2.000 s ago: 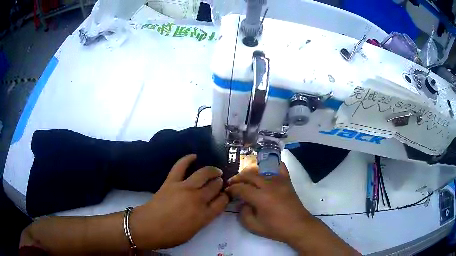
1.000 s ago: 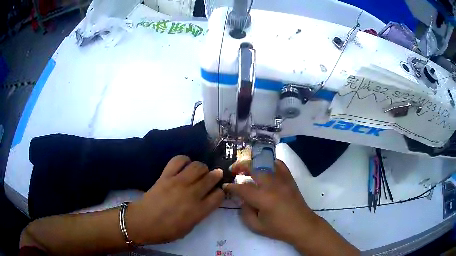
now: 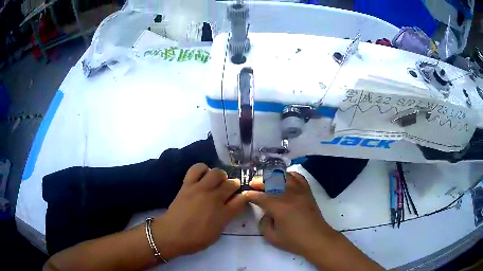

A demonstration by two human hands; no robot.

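Note:
A large black garment panel (image 3: pixel 116 185) lies left of the needle and runs to the presser foot (image 3: pixel 245 174) of the white sewing machine (image 3: pixel 275 74). My left hand (image 3: pixel 204 211) lies on the cloth, its fingertips pinching the edge at the front of the foot. My right hand (image 3: pixel 291 214) is just right of it, thumb and finger on a narrow black strip (image 3: pixel 246 188) at the same spot. The fingertips of both hands nearly touch. A grey-blue round attachment (image 3: pixel 275 180) hides part of my right fingers.
A small black cloth piece (image 3: pixel 336 174) lies under the machine arm. Thin pink, blue and black sticks (image 3: pixel 397 196) lie to its right. A handwritten note (image 3: pixel 408 111) is on the arm. A plastic bag with green print (image 3: pixel 177 54) lies at the back left.
The view has shifted, so the machine sits further left. The left end of the black panel has changed its folds slightly. Both hands remain at the presser foot.

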